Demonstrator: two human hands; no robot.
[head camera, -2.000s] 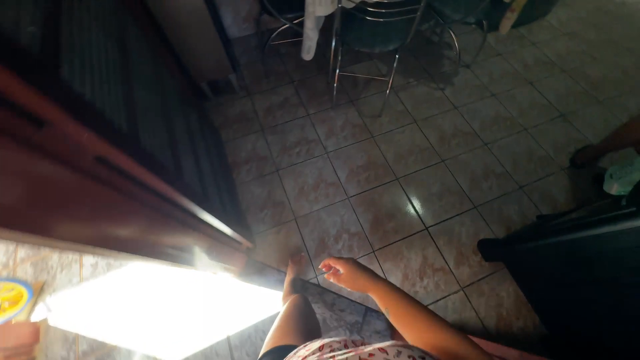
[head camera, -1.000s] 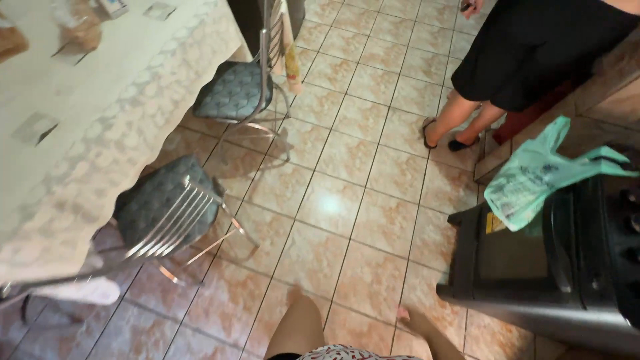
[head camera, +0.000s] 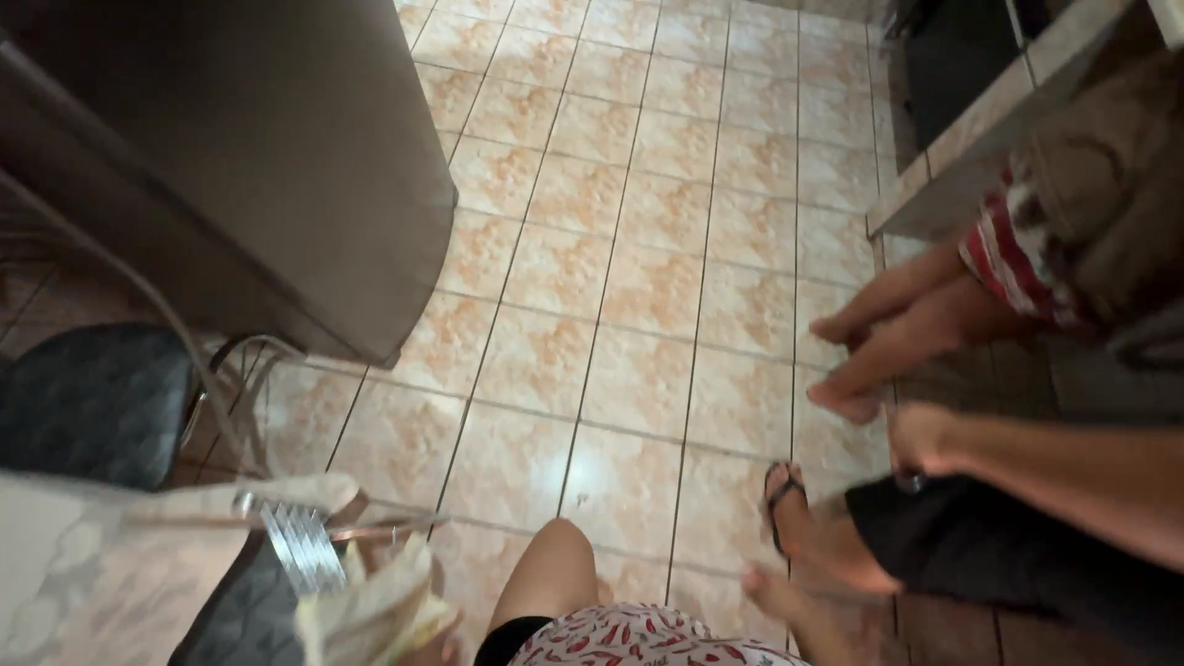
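My right hand (head camera: 770, 592) is low in the head view, right of my printed top (head camera: 657, 638), blurred, with nothing clearly seen in it; its finger positions are unclear. My left hand cannot be made out. A pale cloth with yellow parts (head camera: 370, 610) hangs by the slatted metal backrest (head camera: 303, 546) of a chair at lower left. A small skin-coloured patch beside the cloth is too unclear to identify. My bare knee (head camera: 550, 564) shows above the floor tiles.
A refrigerator (head camera: 305, 185) stands at upper left, near a dark chair seat (head camera: 92, 398) and a covered table (head camera: 55, 555). At right are a person in black clothing (head camera: 999, 546), whose hand (head camera: 920, 439) is extended, and another person's bare legs (head camera: 906, 324). A tiled counter edge (head camera: 980, 111) is behind them.
The view has moved a long way across the room. The refrigerator and a second person's legs now show, while the stove with the green bag has left view. My right hand remains low in view.
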